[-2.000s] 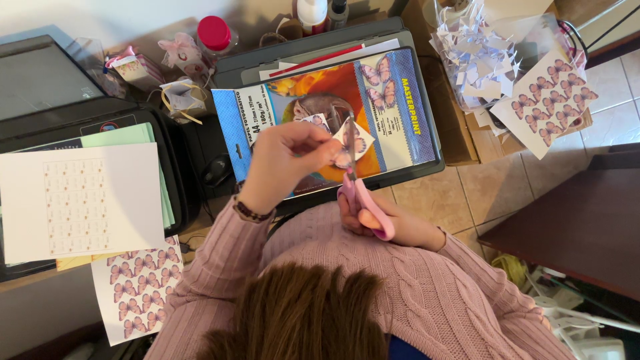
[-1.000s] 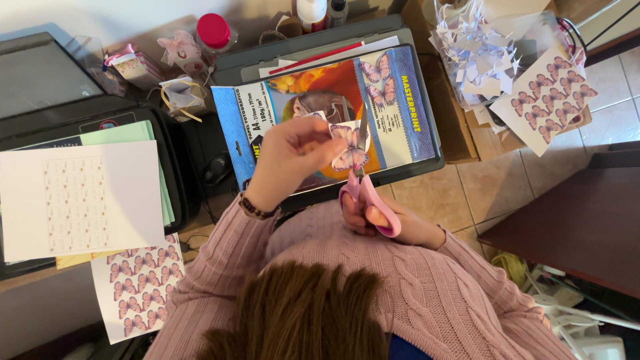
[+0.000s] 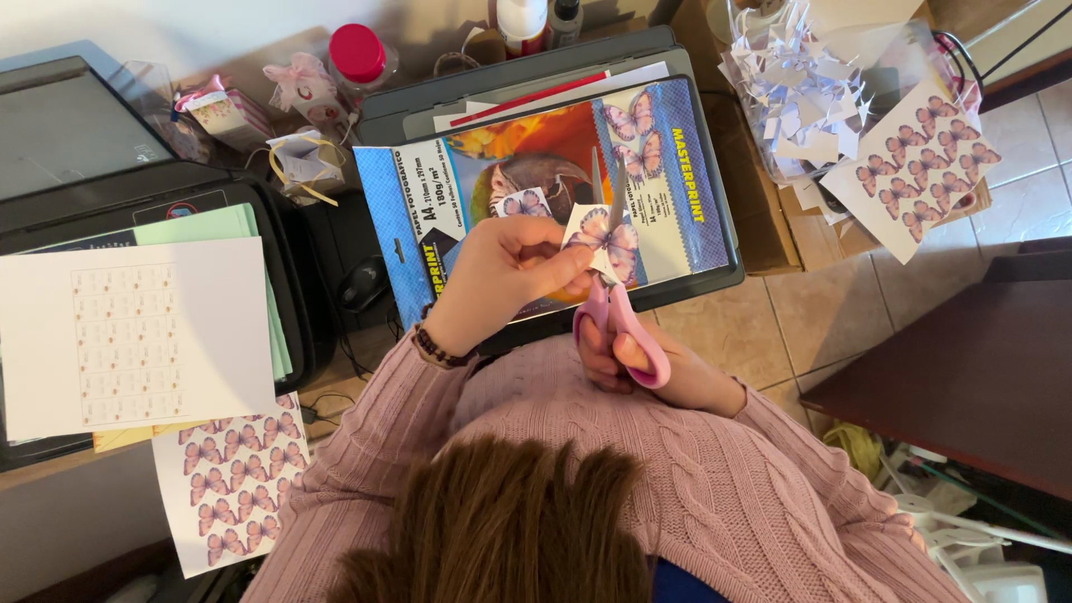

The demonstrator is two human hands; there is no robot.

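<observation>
Between the thumb and fingers of my left hand [image 3: 519, 272] is a partly trimmed paper butterfly [image 3: 610, 239] with white paper around it. My right hand [image 3: 645, 360] holds pink-handled scissors [image 3: 624, 322], blades pointing away from me and slightly apart, at the butterfly paper. Beneath both lies a pack of photo paper [image 3: 687, 193] on a dark grey case [image 3: 662, 54]. On the pack rest another small butterfly piece [image 3: 523, 203], just beyond my left hand, and a strip with two butterflies [image 3: 632, 126] near the pack's right part.
At the right, a clear bag of paper scraps [image 3: 796, 100] and a butterfly sheet [image 3: 917, 172] lie over a cardboard box [image 3: 766, 234]. At left, a printed sheet [image 3: 218, 335] covers part of a black printer [image 3: 310, 276]; another butterfly sheet [image 3: 234, 494] hangs below. A red-lidded jar [image 3: 358, 54] stands behind.
The butterfly paper has turned in my left hand and shows more of its printed face. The scissor blades, around the paper's edge earlier, now point farther away from me.
</observation>
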